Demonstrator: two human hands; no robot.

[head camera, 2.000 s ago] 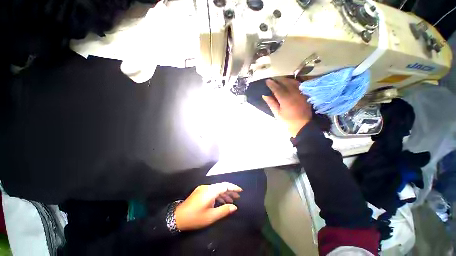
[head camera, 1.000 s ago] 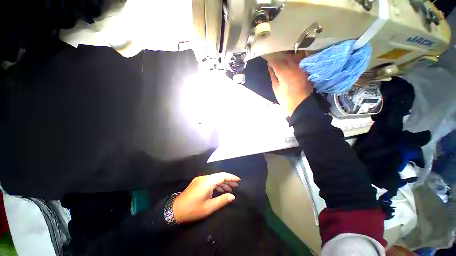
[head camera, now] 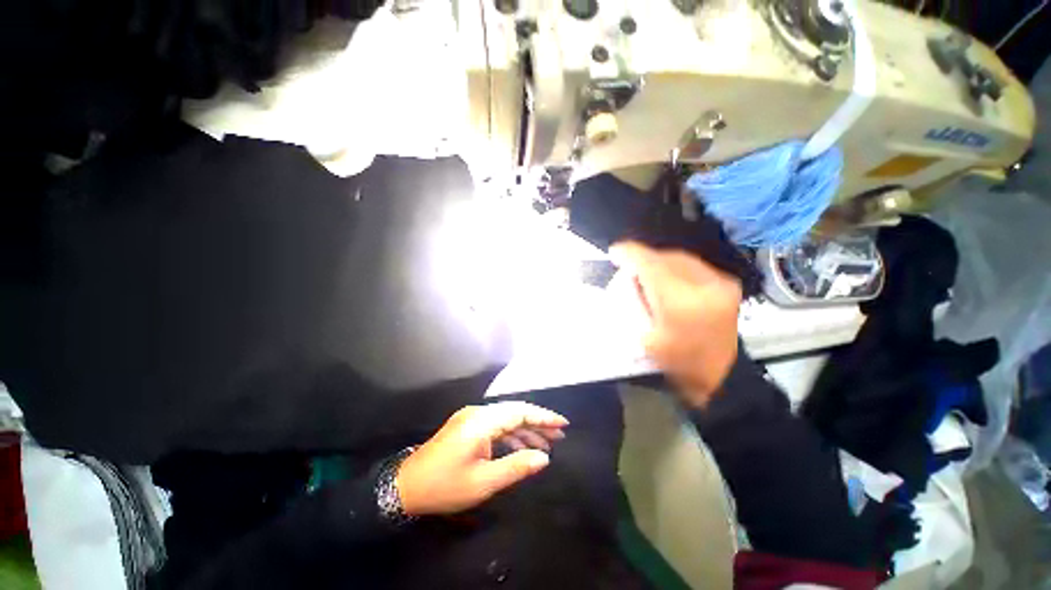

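Observation:
A large black cloth panel [head camera: 231, 288] lies flat left of the needle and hangs over the table's front edge. My left hand [head camera: 467, 461] rests palm up, fingers loosely curled and empty, in front of the table edge. My right hand [head camera: 686, 317], blurred, is over the white table right of the glare. A small black piece [head camera: 597, 272] shows at its fingertips, pinched between them. More black pieces [head camera: 628, 213] lie under the machine arm behind the hand. Lamp glare hides the presser foot and needle area.
The cream sewing machine [head camera: 761, 92] spans the back, with a light-blue thread hank [head camera: 772, 194] hanging from it. A clear oval tray [head camera: 824, 271] and dark cloth scraps [head camera: 910, 346] are at the right. Dark cloth is heaped at back left.
My right hand has come out from under the machine arm toward me, with a small black piece now at its fingertips. My left hand has barely moved.

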